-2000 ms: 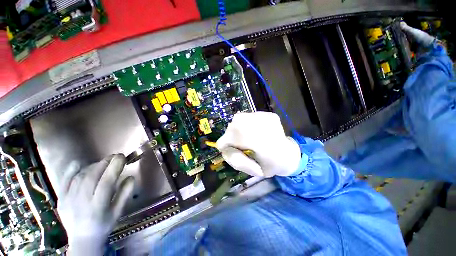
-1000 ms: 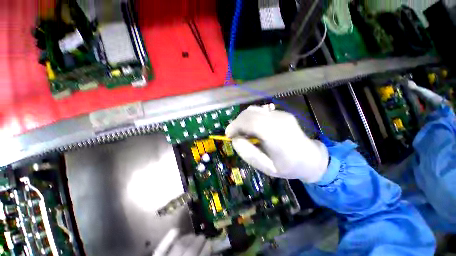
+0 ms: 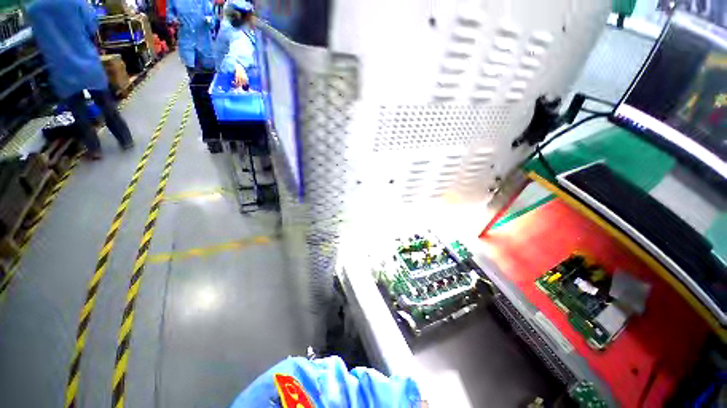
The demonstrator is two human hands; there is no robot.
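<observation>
Neither of my hands is in the picture. My blue sleeve [image 3: 335, 384] with a red and yellow patch shows at the bottom edge. A populated circuit board [image 3: 434, 275] lies on the line beside the white machine. A bare metal plate [image 3: 454, 351] lies on the near side of it. A small part of a green board [image 3: 587, 392] shows at the bottom edge, cut off. A reference board [image 3: 590, 295] with a silver part lies on the red mat [image 3: 550, 231].
The large white machine [image 3: 454, 96] stands ahead. A keyboard [image 3: 638, 215] and a monitor [image 3: 685, 88] are at the right. On the left, yellow-black floor lines [image 3: 119, 223] run along an aisle, with several people in blue smocks and a blue bin [image 3: 239, 100].
The view has swung left and up to the machine and aisle. My gloved hands, the yellow tool and most of the board I worked over have left the picture.
</observation>
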